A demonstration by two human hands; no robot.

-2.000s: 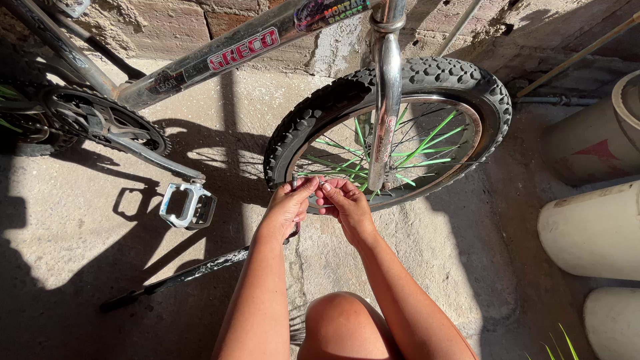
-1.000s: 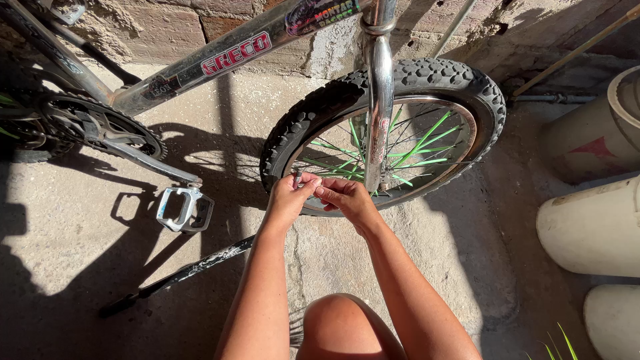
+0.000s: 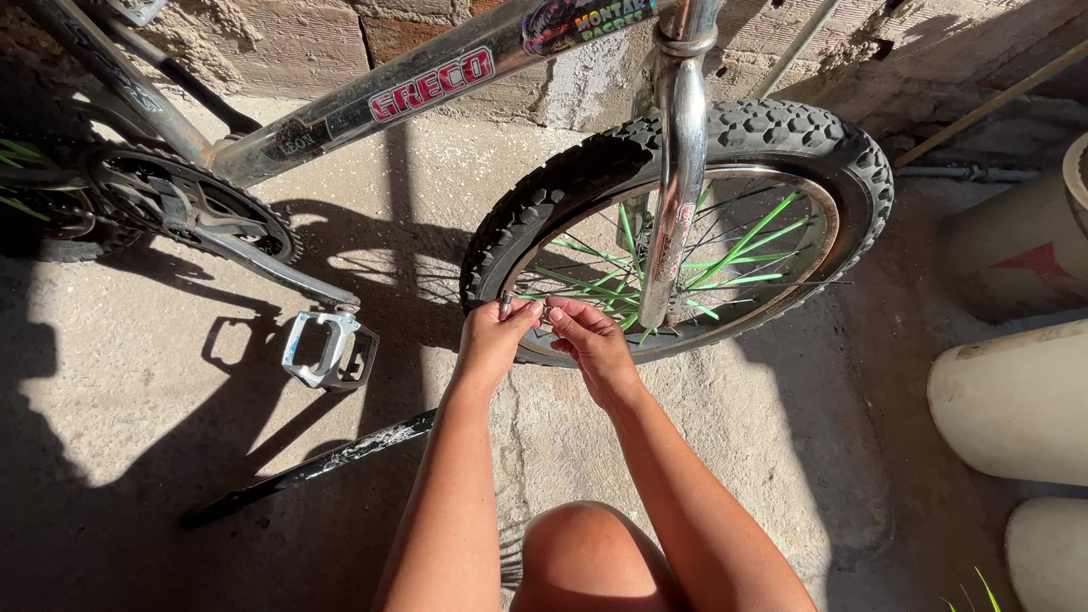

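My left hand (image 3: 495,336) is closed on a small metal part (image 3: 506,305) that sticks up beside its thumb; its exact kind is unclear. Against its fingertips, my right hand (image 3: 595,340) pinches another tiny metal piece (image 3: 546,314), too small to name. Both hands meet in front of the bicycle's front wheel, whose knobby black tire (image 3: 557,200) surrounds spokes with green covers (image 3: 756,234). Just to the right of my fingers stands the worn chrome fork leg (image 3: 676,204). The lower end of the fork, at the hub, is partly hard to make out.
The bicycle frame (image 3: 340,119) crosses the upper left, with its crankset (image 3: 191,200) and a metal pedal (image 3: 327,348). A black and white scuffed bar (image 3: 323,459) slants over the concrete floor. A brick wall (image 3: 297,38) rises behind. Pale cylindrical containers (image 3: 1011,399) stand on the right.
The fingertips have shifted slightly against each other while both hands stay together in front of the wheel. The small metal part shows beside the left thumb one second ago too.
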